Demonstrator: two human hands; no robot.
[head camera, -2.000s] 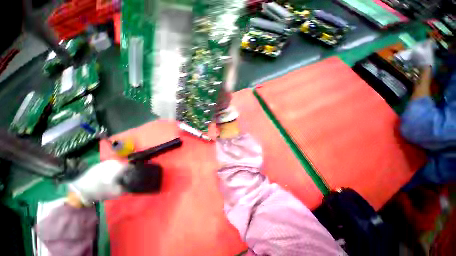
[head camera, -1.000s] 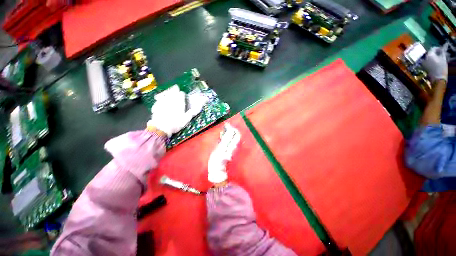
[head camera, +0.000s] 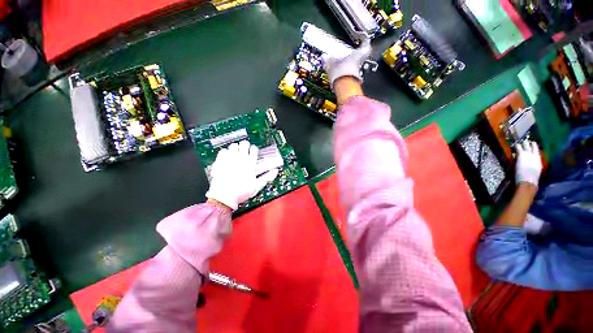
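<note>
A green circuit board (head camera: 286, 140) lies underside up on the bench at the red mat's back edge. My left hand (head camera: 237, 174), in a white glove, rests flat on it with thumb and fingers apart. My right hand (head camera: 348, 64), also gloved, reaches forward and grips the heat sink end of another circuit board (head camera: 305, 71), which sits parts side up on the bench. Its fingertips partly cover that heat sink.
A silver-white screwdriver or tweezers (head camera: 227, 281) lies on the red mat (head camera: 292, 260). A board stands at left (head camera: 130, 117), others at back right (head camera: 422, 55) and lower left (head camera: 16, 279). A yellow item (head camera: 107, 304) is by my left sleeve. A person in blue (head camera: 540, 240) works at right.
The board held up two seconds ago now lies under my left hand, which has left the brush. My right hand has moved from above the mat to the back board.
</note>
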